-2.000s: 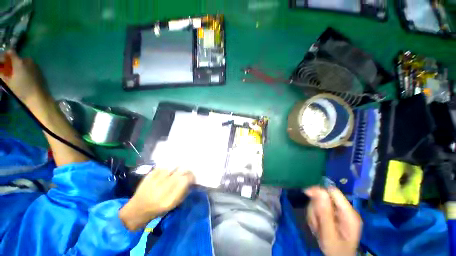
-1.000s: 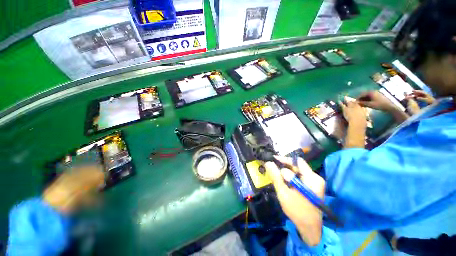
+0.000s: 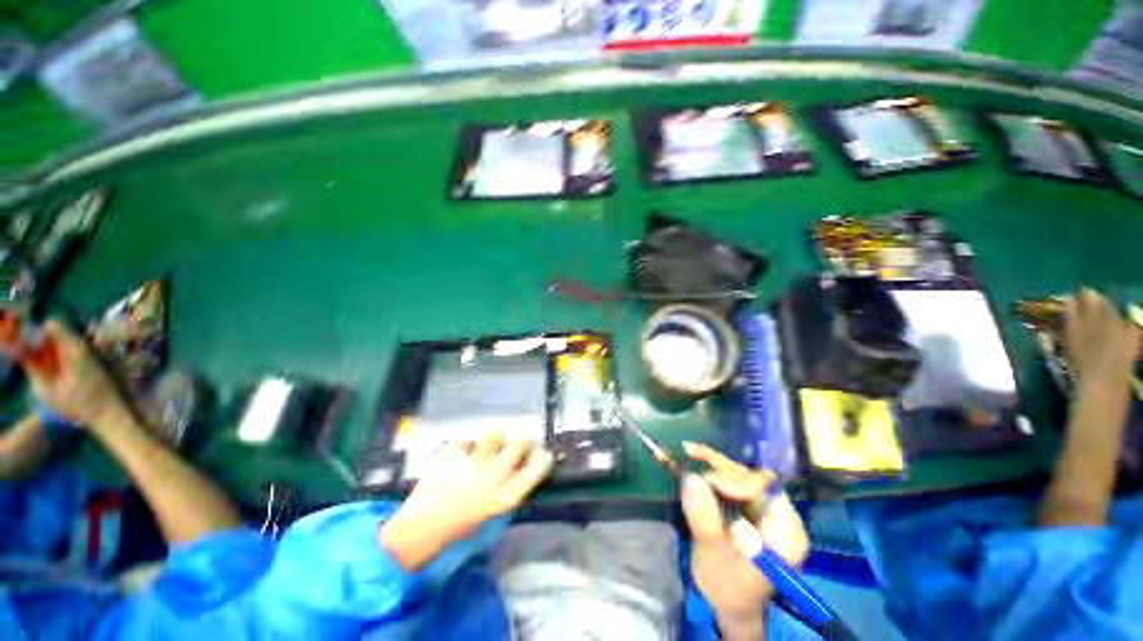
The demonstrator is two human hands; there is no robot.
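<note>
A tablet assembly [image 3: 489,388] lies on the green bench in front of me, silver inside, with its board at the right end. My left hand [image 3: 474,491] rests palm down on its lower front part, fingers slightly bent. My right hand [image 3: 742,532] holds the blue soldering iron [image 3: 790,586] like a pen. The iron's thin metal tip points up and left to the tablet's right edge, near the board. Whether it touches cannot be told. The picture is blurred.
A tape roll [image 3: 688,349], black fan [image 3: 693,261], blue station [image 3: 762,394] and iron holder with yellow sponge [image 3: 851,431] stand right. Red lead wires [image 3: 584,291] lie behind the tablet. A solder spool [image 3: 266,411] stands left. Other tablets [image 3: 532,159] line the back. Neighbours' hands are at both sides.
The view has swung back left. The iron, at the holder one second ago, is now at the tablet. My left hand, blurred over a tablet before, now rests on the tablet's front part.
</note>
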